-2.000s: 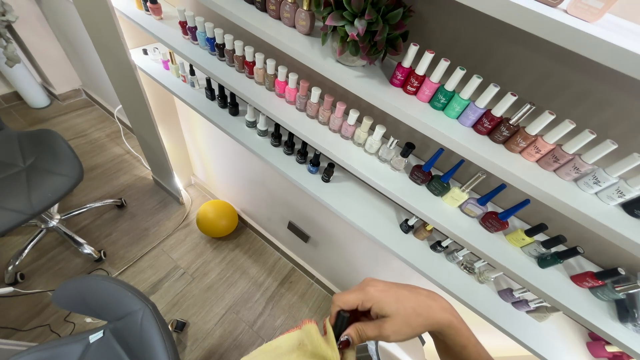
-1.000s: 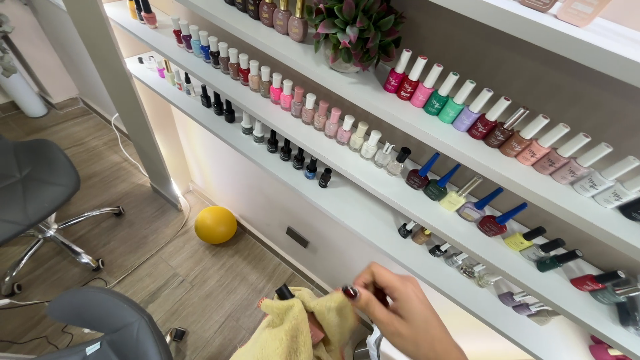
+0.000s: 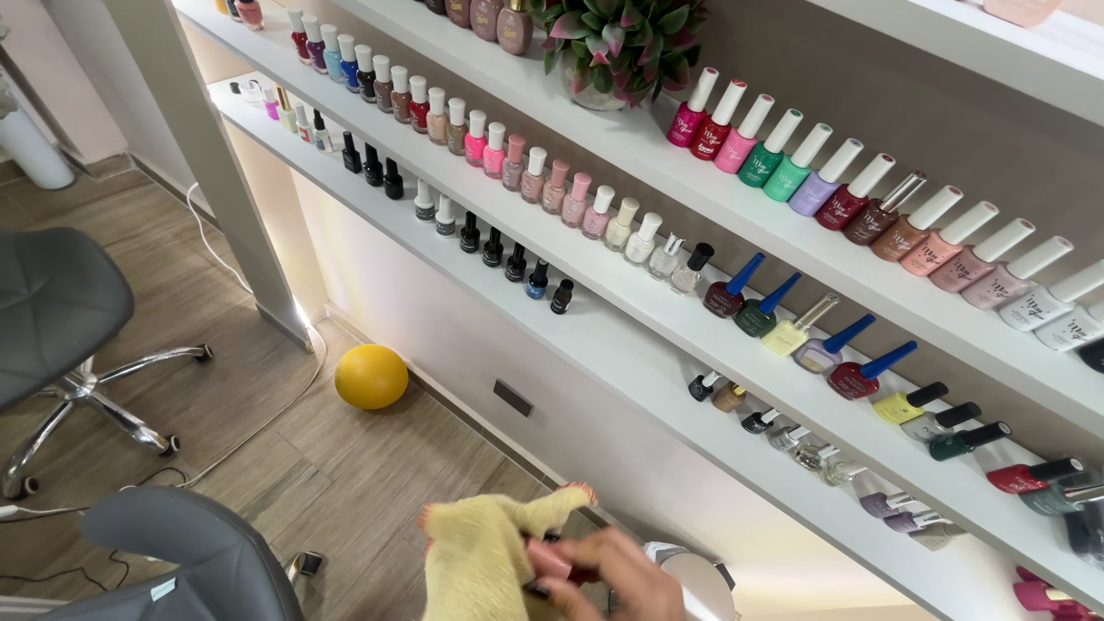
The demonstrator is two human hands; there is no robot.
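Observation:
A yellow cloth with reddish edging hangs at the bottom centre, its upper corner folded out to the right. My right hand, blurred and with dark nails, is at the cloth's right side, its fingers closed on a small pink item, which may be a nail polish bottle. A bit of something black shows just above that item. My left hand cannot be made out; the cloth may cover it. Beyond the hands, nail polish bottles stand in rows on white shelves, many with white caps, others with black, blue or pink ones.
Two grey chairs on chrome bases stand at left. A yellow ball lies on the wood-look floor by the wall, near a white cable. A potted plant sits on an upper shelf. A round white object is right of my hand.
A black-capped item that stuck out of the cloth one second ago no longer stands out there. My right hand, then pulling at the cloth's corner, is now at the pink item.

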